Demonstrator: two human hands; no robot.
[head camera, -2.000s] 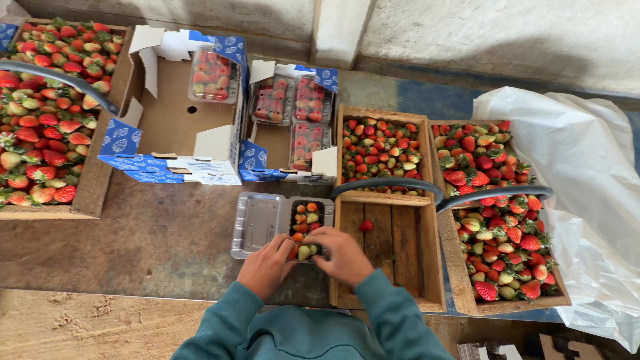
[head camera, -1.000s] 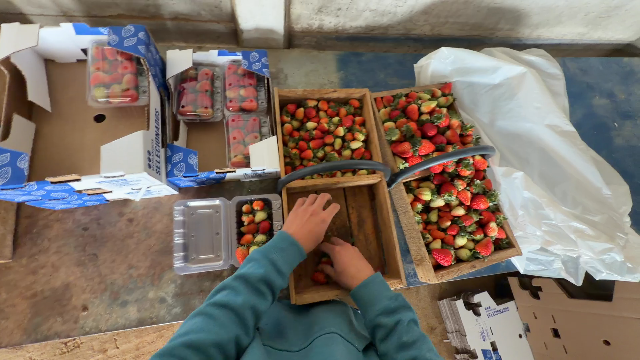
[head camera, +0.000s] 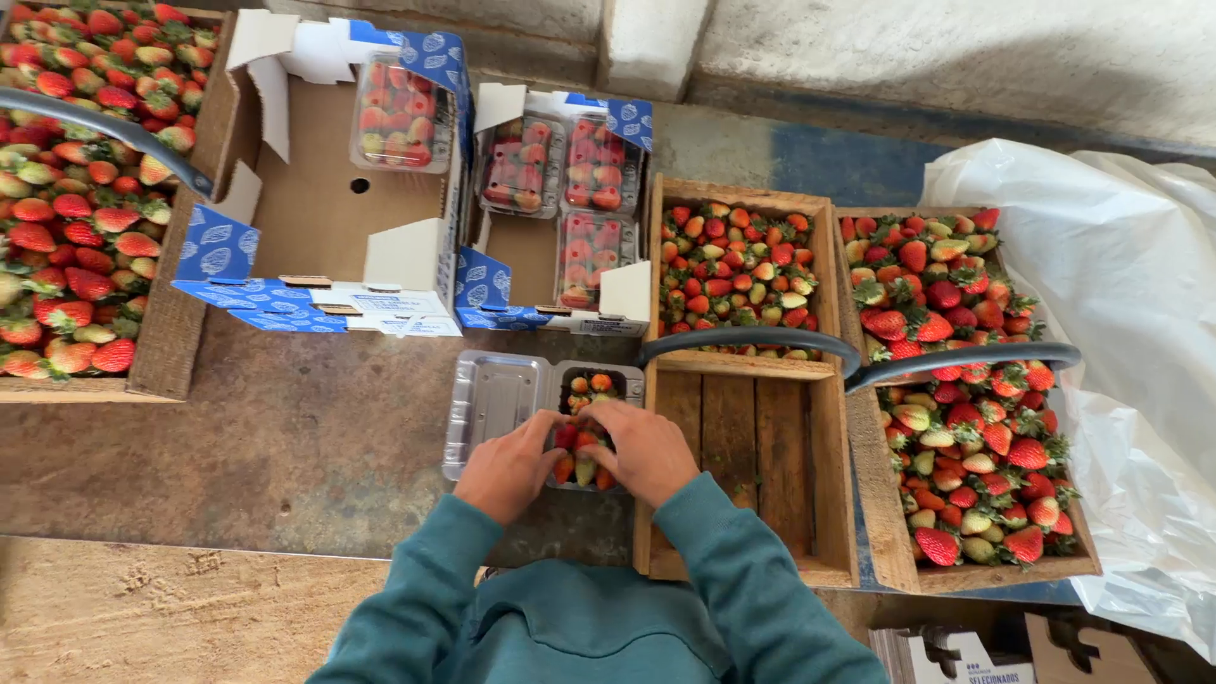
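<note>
Both my hands are over an open plastic clamshell (head camera: 635, 380) partly filled with strawberries. My left hand (head camera: 511, 467) is at its left side, fingers curved in over the fruit; my right hand (head camera: 642, 450) reaches in from the right. Strawberries (head camera: 581, 456) show between the two hands, and whether the fingertips grip any of them is unclear. The clear lid (head camera: 496, 399) lies folded open to the left. Right of my right hand stands a wooden crate, its near compartment (head camera: 731, 446) showing bare slats and its far compartment holding small strawberries (head camera: 741, 271).
Behind the clamshell are two blue-and-white cardboard trays (head camera: 413, 294) (head camera: 603, 318) holding packed clamshells (head camera: 401, 114). Handled wooden crates of strawberries stand at far left (head camera: 161, 351) and right (head camera: 888, 532). White plastic sheeting (head camera: 1130, 380) lies at right, flattened cardboard (head camera: 1083, 651) below.
Both hands have moved left from the wooden crate's near compartment to the clamshell. The red strawberries by my right hand in that compartment no longer show there.
</note>
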